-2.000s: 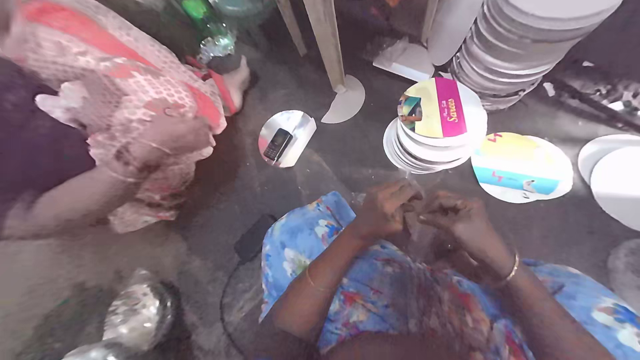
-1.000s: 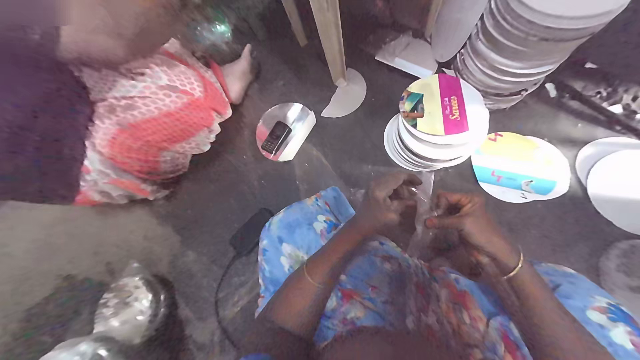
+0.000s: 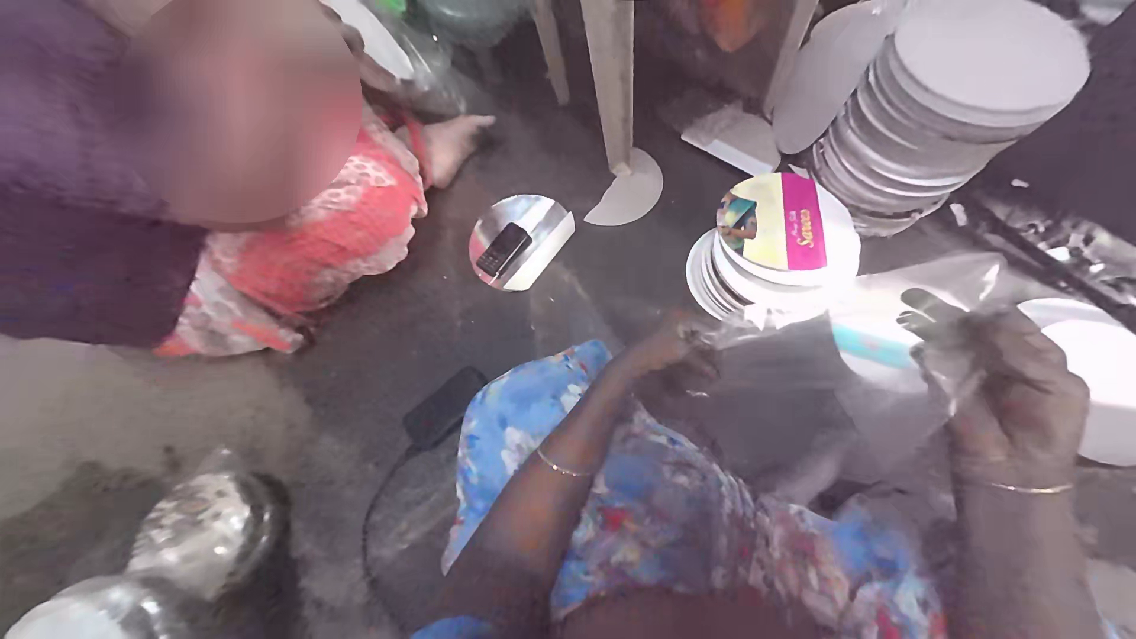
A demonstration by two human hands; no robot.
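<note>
A clear plastic bag [image 3: 799, 382] stretches between my two hands above my lap. My left hand [image 3: 679, 346] grips its left edge, just below a stack of round discs [image 3: 768, 284] topped by a printed yellow and magenta piece. My right hand [image 3: 1007, 382] holds the bag's other side, raised over the right part of the floor. Under the bag lies a round printed sheet [image 3: 874, 346] with a light blue band, partly seen through the plastic. White round discs [image 3: 1096, 373] show beside my right hand, which covers part of them.
A tall stack of round discs [image 3: 985, 62] stands at the back right. A black keypad phone [image 3: 504, 250] rests on a round sheet [image 3: 541, 257]. Another person [image 3: 328, 248] sits at the left. A black adapter [image 3: 444, 408] with a cable and shiny metal vessels [image 3: 200, 532] are on the floor.
My hands have moved apart, the right one outward and up, and the plastic between them is spread wide. The other person has leaned toward the back.
</note>
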